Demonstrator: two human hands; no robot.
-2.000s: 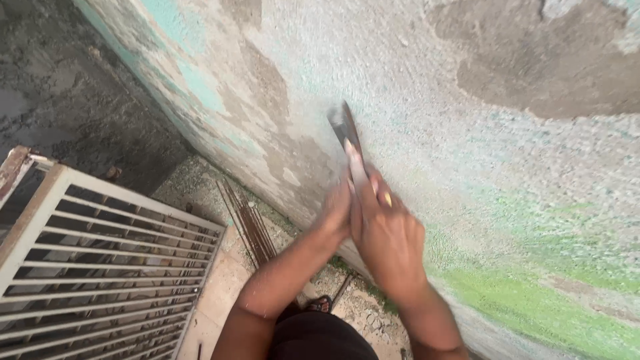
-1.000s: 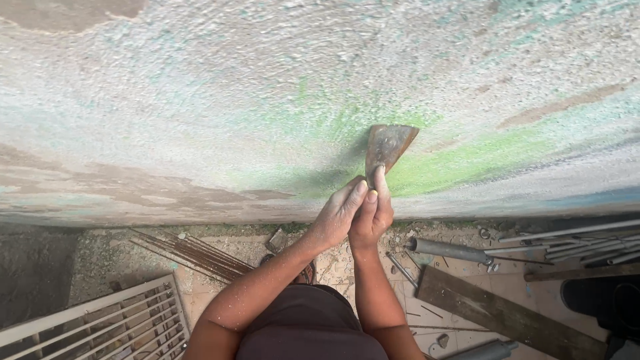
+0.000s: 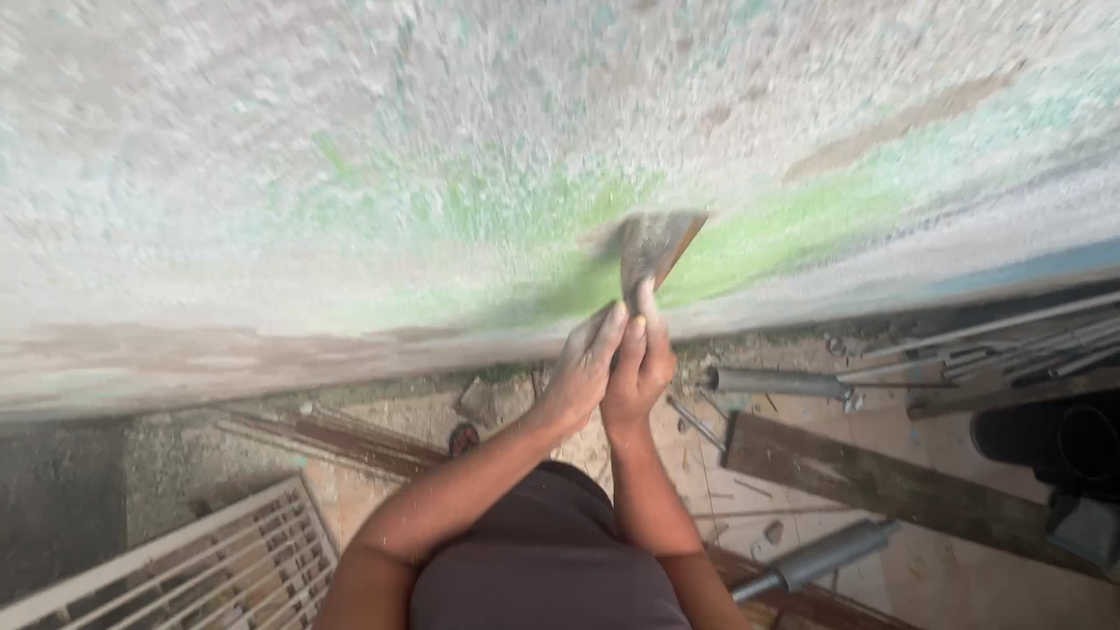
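Both hands grip one paint scraper (image 3: 658, 245) with a wide, worn metal blade, its edge at the green-painted part of a rough wall (image 3: 490, 201). My right hand (image 3: 639, 367) is closed around the handle, a finger stretched along the base of the blade. Pressed against it from the left is my left hand (image 3: 588, 367), its fingers also on the handle. The hands hide most of the handle. A blurred shadow lies on the wall left of the blade.
A slatted metal grille (image 3: 166, 560) stands at lower left, beside thin rods (image 3: 350, 442). On the littered floor to the right lie a wooden plank (image 3: 875, 481), grey cylindrical metal pieces (image 3: 779, 382) and several long bars (image 3: 1032, 337). A black object (image 3: 1050, 437) is at far right.
The view has swung widely since the earliest frame. The scraper, held in both hands throughout, has gone from a whitish part of the wall to the green band.
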